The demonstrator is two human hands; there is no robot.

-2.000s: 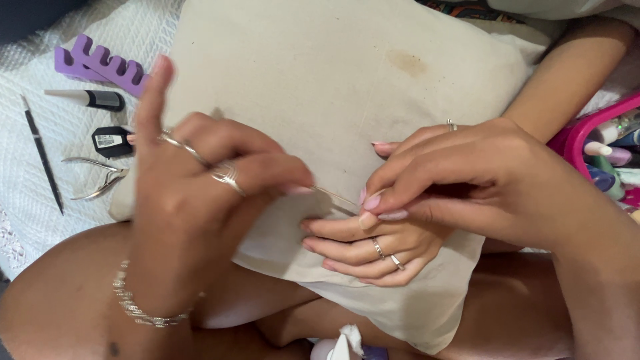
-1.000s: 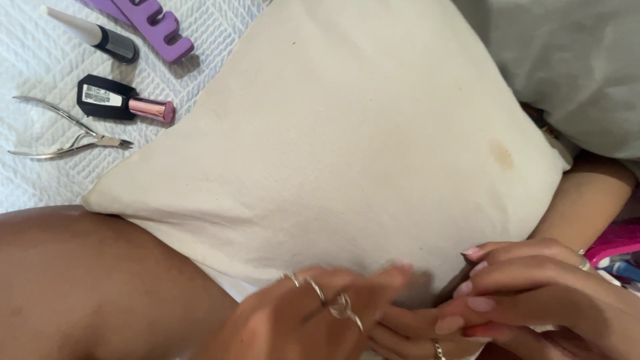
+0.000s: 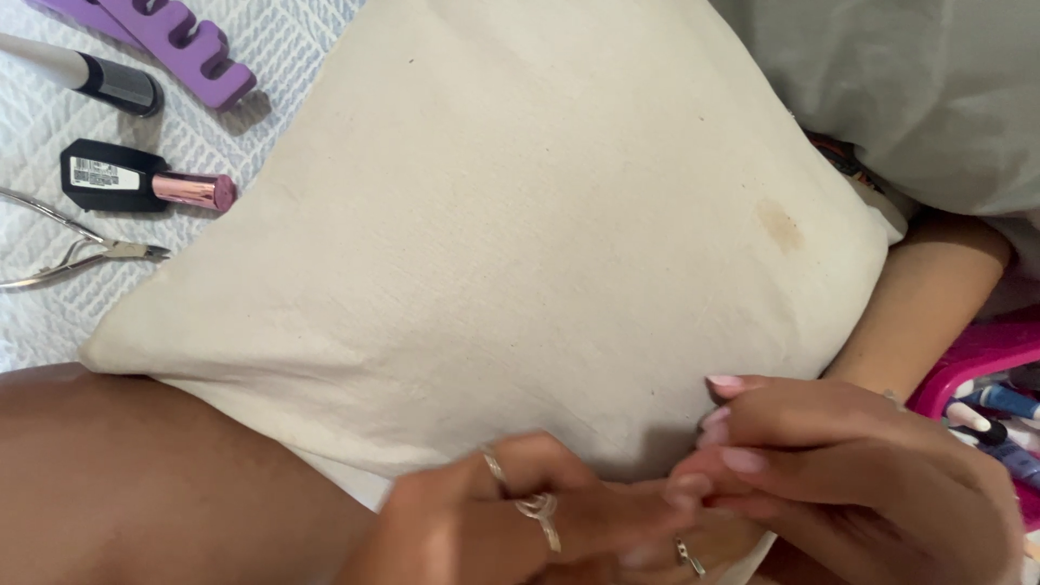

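My left hand (image 3: 520, 512), blurred and wearing rings, is bent low in the head view, its fingertips against the other person's hand (image 3: 723, 532). I cannot tell whether anything is between its fingers. From the right, my right hand (image 3: 861, 471) pinches a finger of that same hand between thumb and fingers. The other person's hand is mostly hidden under mine; a ring shows on it. Beneath them lies a cream cushion (image 3: 520, 244) with a brownish stain.
On the white textured cover (image 3: 284, 49) at left lie purple toe separators (image 3: 183, 53), a white-capped bottle (image 3: 122, 84), a black polish bottle (image 3: 114, 179) with a pink metallic cap and metal cuticle nippers (image 3: 106, 248). A pink basket (image 3: 967, 353) of bottles stands right, below grey fabric (image 3: 918, 81).
My left hand, raised with its little finger extended two seconds ago, has come down against the other person's hand. The view has shifted closer, so the hands sit lower in it.
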